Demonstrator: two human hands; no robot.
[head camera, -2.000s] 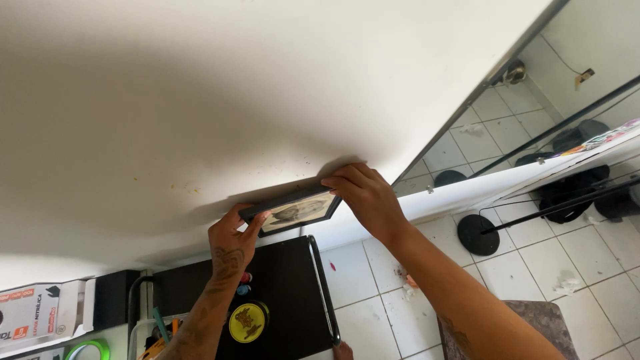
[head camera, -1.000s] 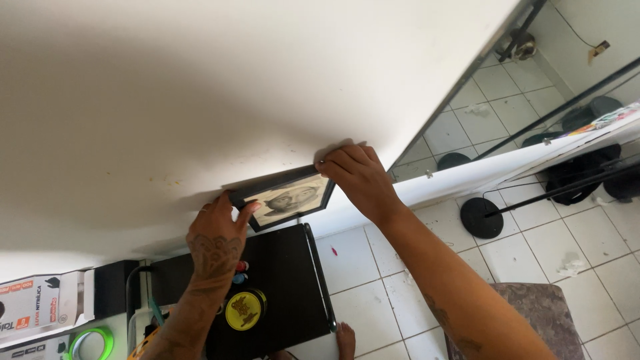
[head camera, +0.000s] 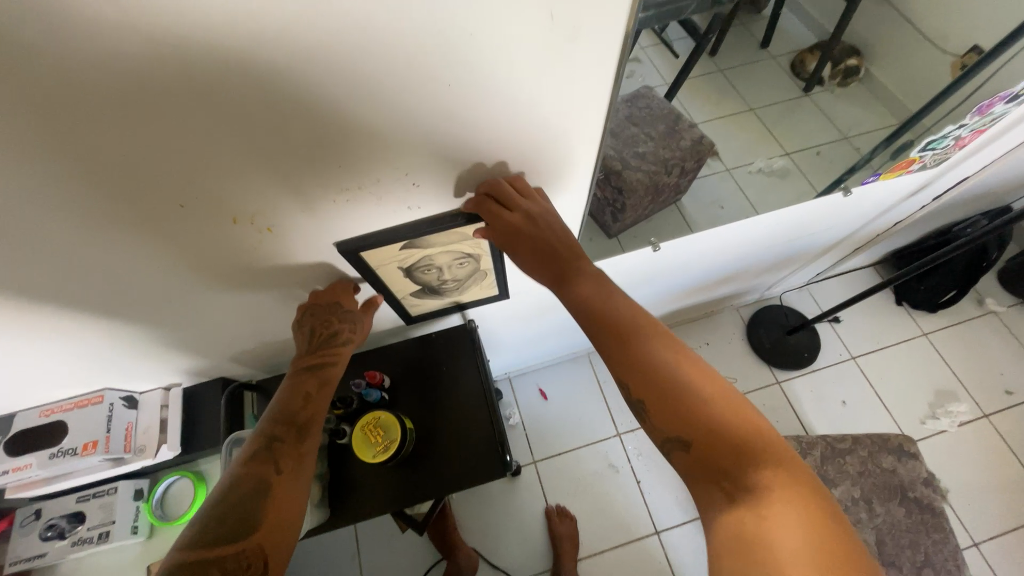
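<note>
A black picture frame (head camera: 432, 268) with a drawn portrait in it stands out against the white wall (head camera: 240, 144), its face turned toward me. My right hand (head camera: 512, 224) has its fingers over the frame's upper right corner, thumb on the front edge and fingertips near the wall. Beside the frame's lower left side is my left hand (head camera: 336, 316), its fingers apart and its thumb close to the frame's edge; whether it touches the frame I cannot tell. Small yellowish marks show on the wall to the left of the frame.
Below is a black cart top (head camera: 436, 416) with a yellow-lidded jar (head camera: 380, 437) and small bottles (head camera: 374, 382). Glove boxes (head camera: 72, 432) and green tape (head camera: 176, 498) lie at left. A wall mirror (head camera: 744, 104), a round-based stand (head camera: 784, 336) and a patterned stool (head camera: 880, 496) are at right.
My left hand has moved off the frame's left end, which it gripped before. The frame's face shows more fully now. My right hand remains at its upper right corner.
</note>
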